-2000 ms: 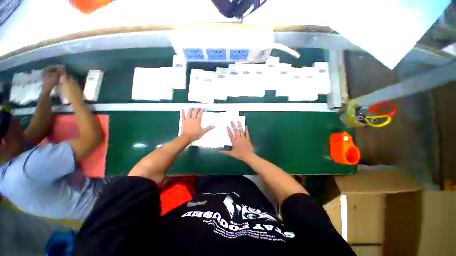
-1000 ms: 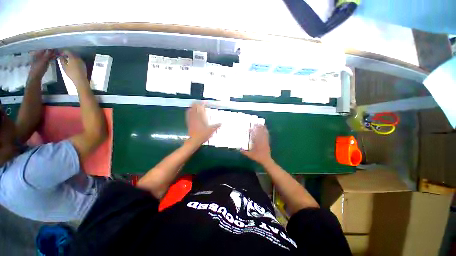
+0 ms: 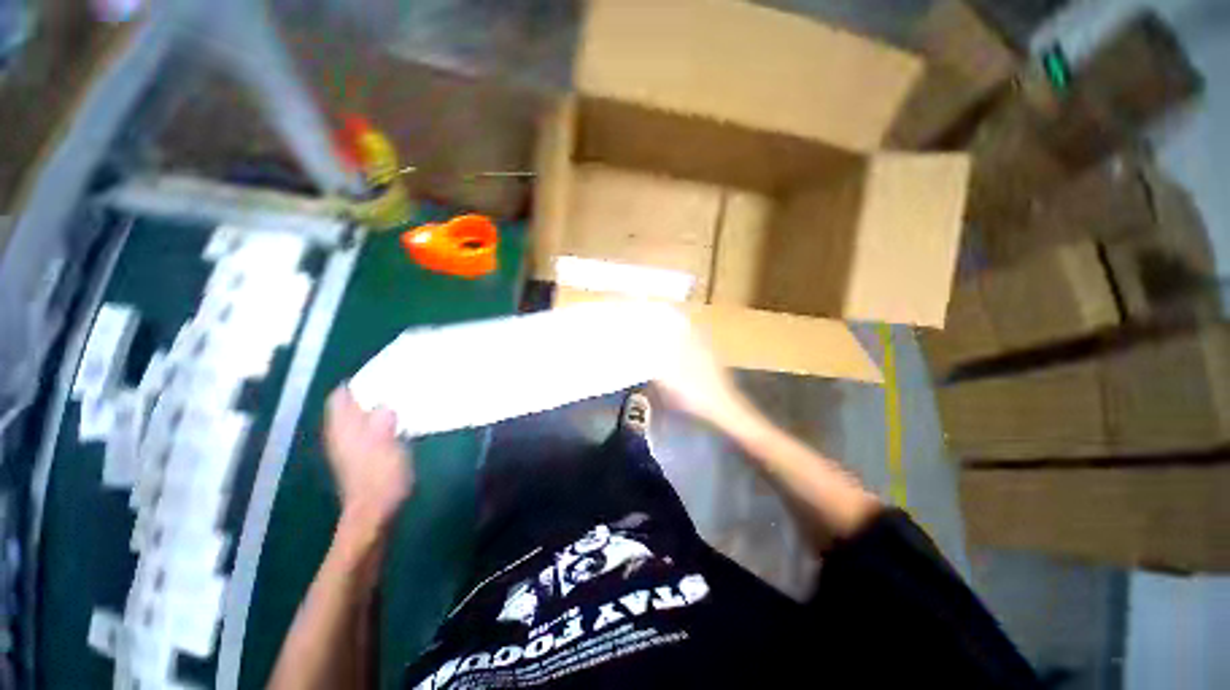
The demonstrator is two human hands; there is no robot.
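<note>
A block of small white product boxes (image 3: 519,364) is held between my two hands, off the bench, partly over the bench's right end and the near side of the open carton. The single boxes blur together. My left hand (image 3: 367,452) grips the block's left end. My right hand (image 3: 691,371) is at its right end, blurred and overexposed. The large brown open carton (image 3: 648,216) has its flaps up and out; a white strip shows inside at its near left.
More white boxes (image 3: 202,404) lie in a row on the green bench (image 3: 317,539), behind the metal rail (image 3: 277,458). An orange tape dispenser (image 3: 456,245) sits at the bench end. Brown cartons (image 3: 1093,418) are stacked at the right. A yellow floor line (image 3: 893,418) runs beside them.
The view has turned right towards the open carton. The white block has been lifted off the bench between both hands and carried right. The coworker is out of view.
</note>
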